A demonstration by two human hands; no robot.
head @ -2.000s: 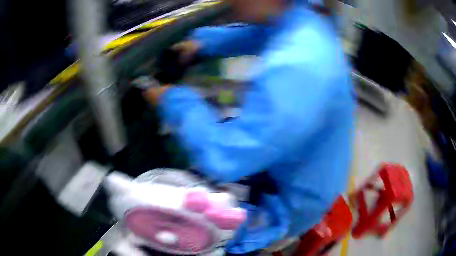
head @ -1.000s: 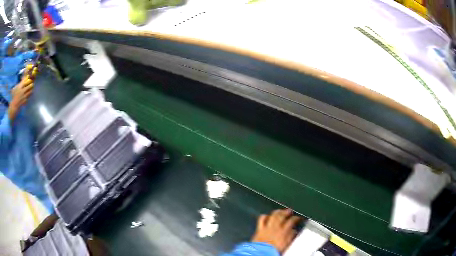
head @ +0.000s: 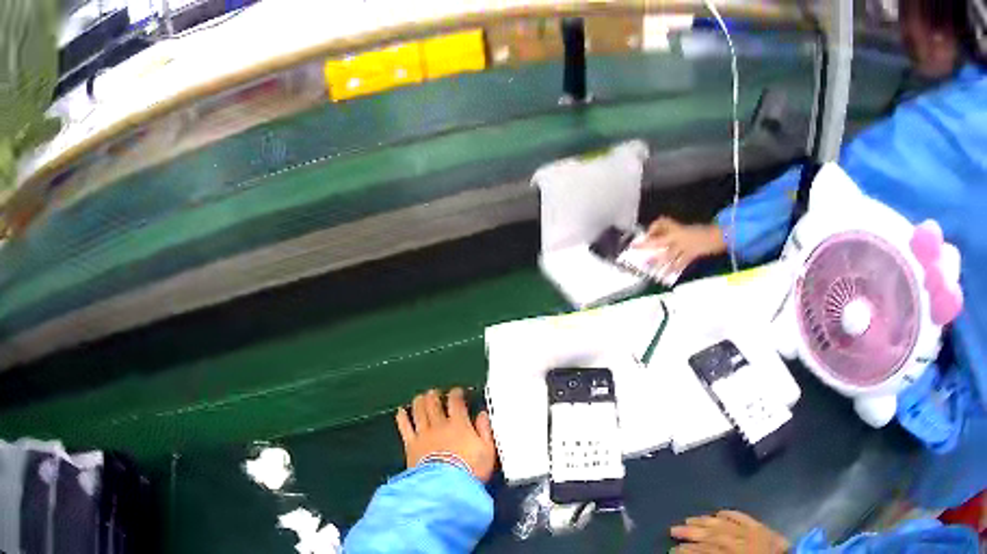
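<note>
Two phones lie on open white boxes in front of me: one phone (head: pixel 586 438) with a white printed label on the left box (head: pixel 520 390), and a tilted one (head: pixel 740 396) on the right box (head: pixel 774 363). Both phones overhang the front of the boxes. My left hand (head: pixel 446 438) rests beside the left box, fingers spread, its thumb side at the box edge. My right hand (head: pixel 731 532) lies low on the bench, partly cut off by the lower edge, with nothing visible in it. Clear crumpled film (head: pixel 536 511) lies below the left phone.
Another person's hand (head: pixel 676 249) is at an open white box (head: pixel 593 200) on the belt behind. A pink-grilled white fan (head: pixel 866 308) stands at right, near a hanging cable (head: pixel 735 141). White scraps (head: pixel 271 469) lie left of my left hand. Black trays (head: pixel 65 503) are at lower left.
The view has swung back to the right from the trays and belt. The boxes with both phones, the fan and my right hand now show. My left hand is still beside the box.
</note>
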